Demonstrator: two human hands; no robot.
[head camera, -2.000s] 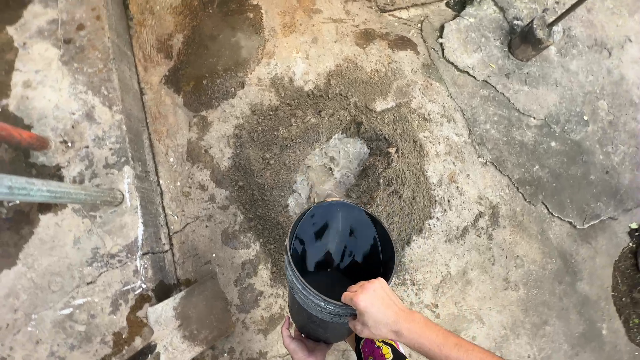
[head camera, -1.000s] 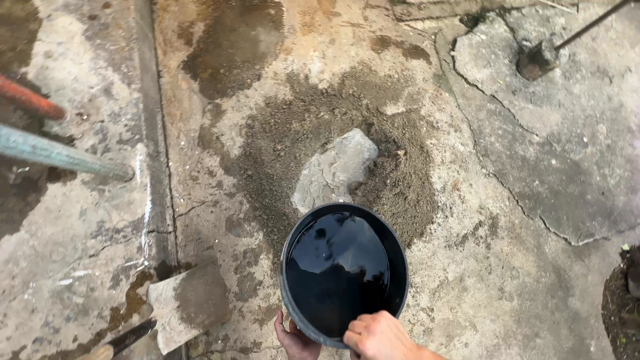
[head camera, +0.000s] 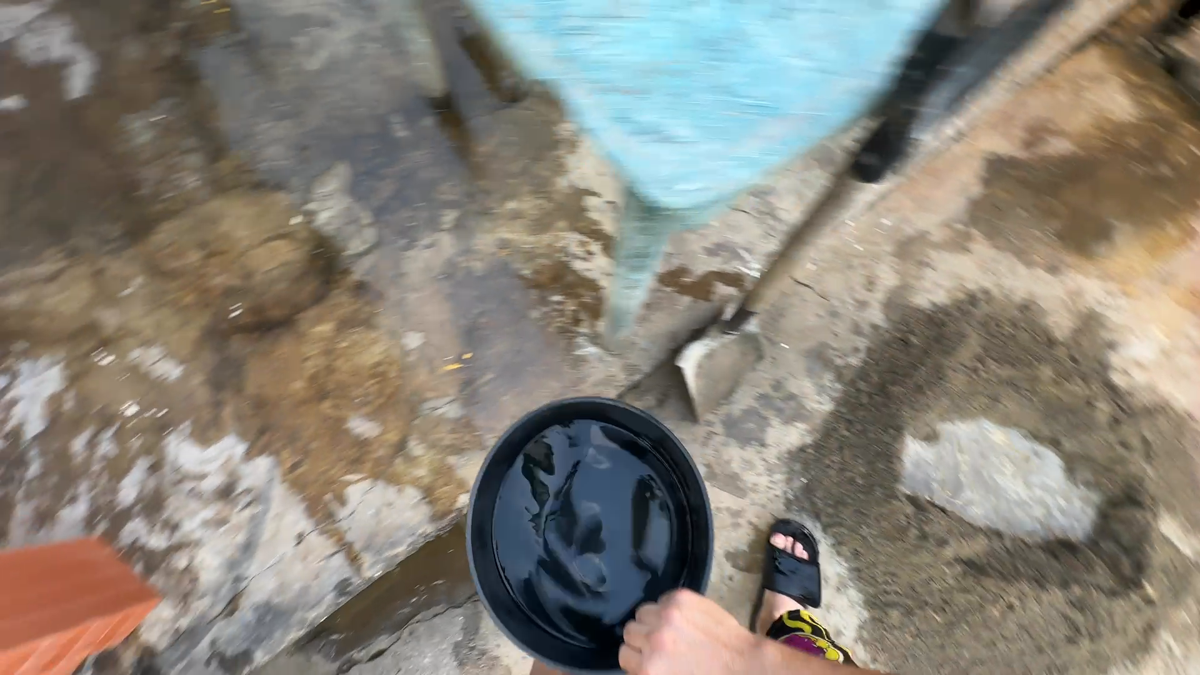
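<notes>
A round black bucket (head camera: 586, 530) with dark-looking liquid in it hangs at the bottom middle. My right hand (head camera: 689, 633) is closed on its near rim at the lower right. Of my left hand only a sliver of skin may show under the bucket at the bottom edge; its grip is hidden. Right of the bucket lies a ring of grey sand or dry mix (head camera: 872, 525) with a pool of greyish water (head camera: 998, 478) in its middle. A shovel (head camera: 722, 366) with a wooden shaft rests blade down beyond the bucket.
A light blue table (head camera: 712, 84), blurred, stands ahead with its leg on the ground. An orange-red ridged object (head camera: 70, 600) is at the lower left. A gutter (head camera: 403, 586) with wet edges runs beside the bucket. My foot in a black sandal (head camera: 792, 562) is between bucket and mix.
The view has swung far to the left. The bucket, tilted over the mix two seconds ago, is now more level and away from it, left of the mix. My right hand still holds its rim.
</notes>
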